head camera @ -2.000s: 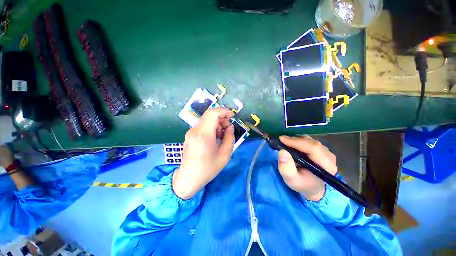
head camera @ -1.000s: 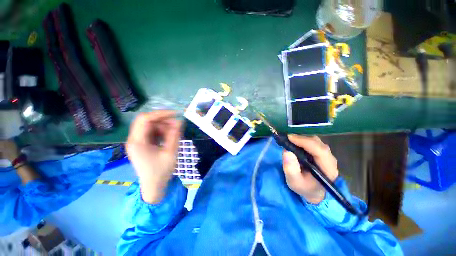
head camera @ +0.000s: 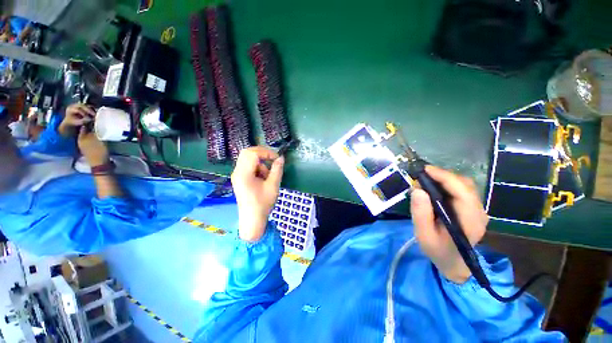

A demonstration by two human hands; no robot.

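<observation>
My right hand (head camera: pixel 451 218) holds the black soldering iron (head camera: pixel 448 213) like a pen, its tip near the orange tails of the white holder. The holder (head camera: pixel 363 183) carries three small dark display modules and lies tilted at the bench's front edge, with neither hand's fingers gripping it. My left hand (head camera: pixel 258 184) is left of the holder, at the lower end of the shortest component stack (head camera: pixel 270 94). Its thumb and finger pinch a small dark component (head camera: pixel 287 147). Two longer dark stacks flecked red (head camera: pixel 229 87) lie further left.
Overlapping display strips (head camera: pixel 523 169) lie at the right beside a clear round tub (head camera: pixel 582 86). A black pouch (head camera: pixel 480 33) lies at the back. A white grid tray (head camera: pixel 293 218) stands low by the bench edge. Another worker's hands (head camera: pixel 79 120) and black boxes (head camera: pixel 155 70) are at the left.
The view has swung left. My left hand has left the holder, moved to the stacks and now pinches a small component. My right hand still holds the iron by the holder.
</observation>
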